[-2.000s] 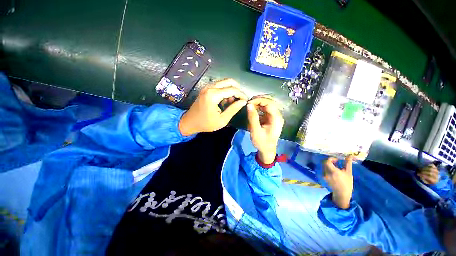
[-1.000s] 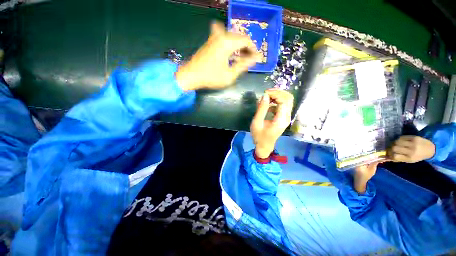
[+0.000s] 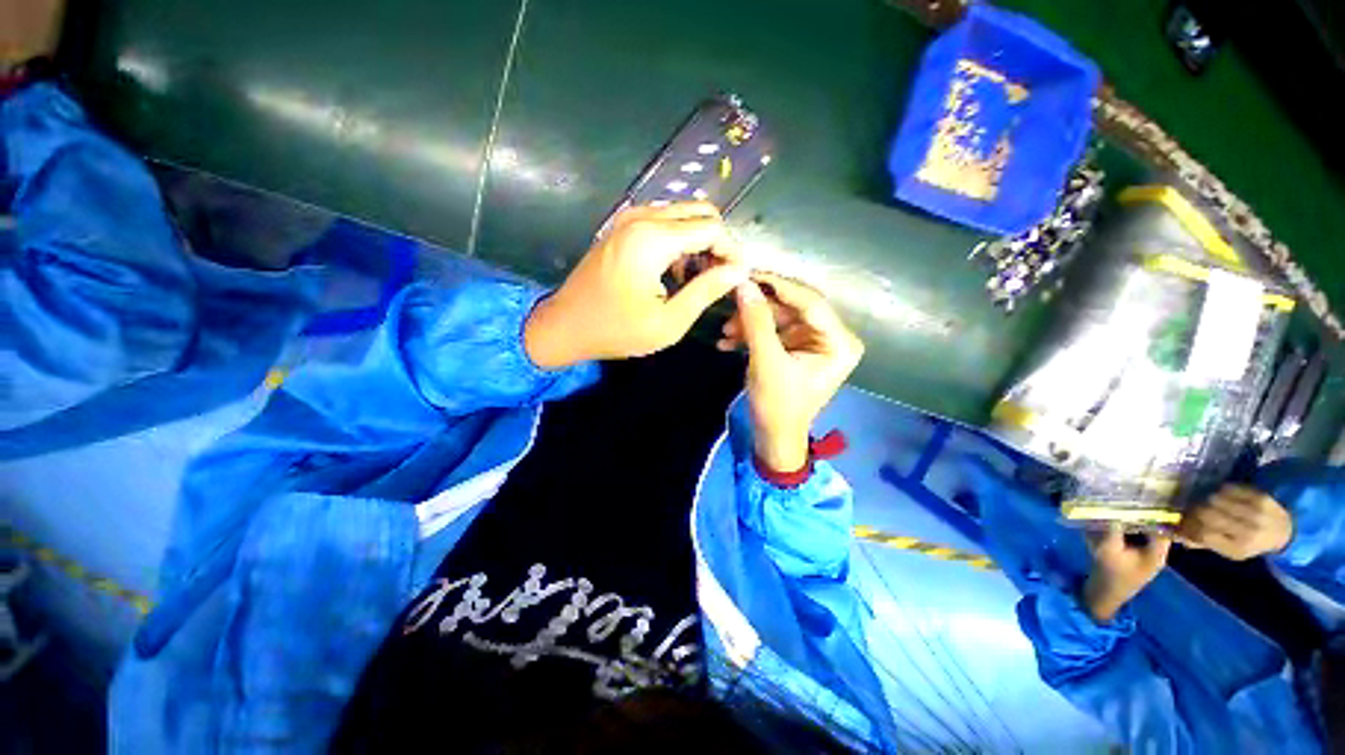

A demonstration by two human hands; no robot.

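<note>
My left hand and my right hand meet at the fingertips in front of my chest. A tiny dark piece seems pinched between them, mostly hidden by the fingers. A black phone housing with small white marks lies tilted on the green bench behind my left hand, which covers its near end. The blue parts bin with small yellow-tan pieces stands at the upper right. A loose pile of dark and silver components lies beside it.
Blister trays with yellow tape lie right of the pile. A neighbour's hands hold a packed tray over them. Dark housings lie far right. Another worker's blue sleeve is at the left.
My left hand has come back from the blue bin to meet my right hand. The view has shifted, so the bin and trays appear further right, and the phone housing shows again.
</note>
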